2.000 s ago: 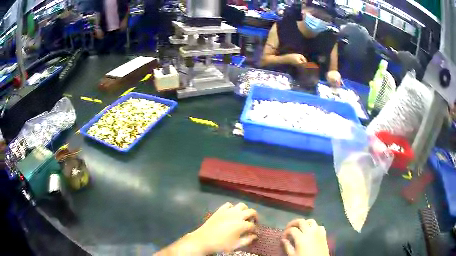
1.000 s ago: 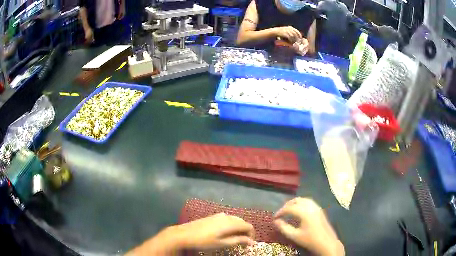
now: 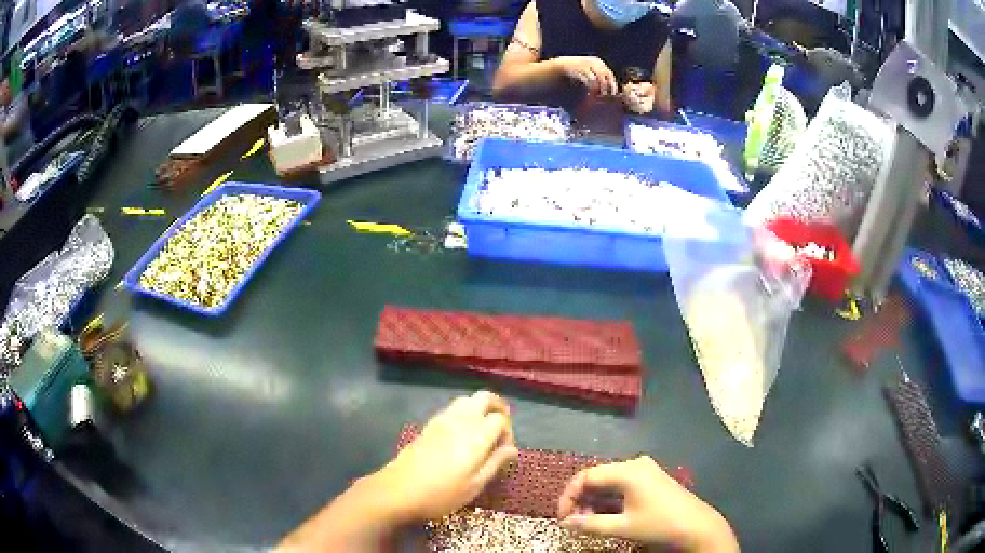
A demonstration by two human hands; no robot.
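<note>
A red-brown perforated jig plate [image 3: 537, 483] lies nearest me at the bottom of the view, partly covered by my hands. A heap of tiny pale gold-silver metal parts [image 3: 508, 534] lies along its near side. My left hand [image 3: 459, 454] is over the plate's left part, fingers bent together. My right hand [image 3: 637, 499] is over the right part, thumb and fingers curled close above the heap. Any small part between the fingertips of either hand is too small to tell.
Stacked red-brown plates [image 3: 508, 351] lie beyond the work. Further back are a deep blue bin [image 3: 572, 246], a tray of yellow-gold parts [image 3: 221, 248] and a silver press [image 3: 378, 97]. A clear bag [image 3: 729, 346], red basket [image 3: 826, 270] and pliers [image 3: 886, 508] are at right. A person sits opposite.
My left hand has moved up over the plate from the heap. My right hand has moved down towards the heap. The camera view has shifted since the earliest frame.
</note>
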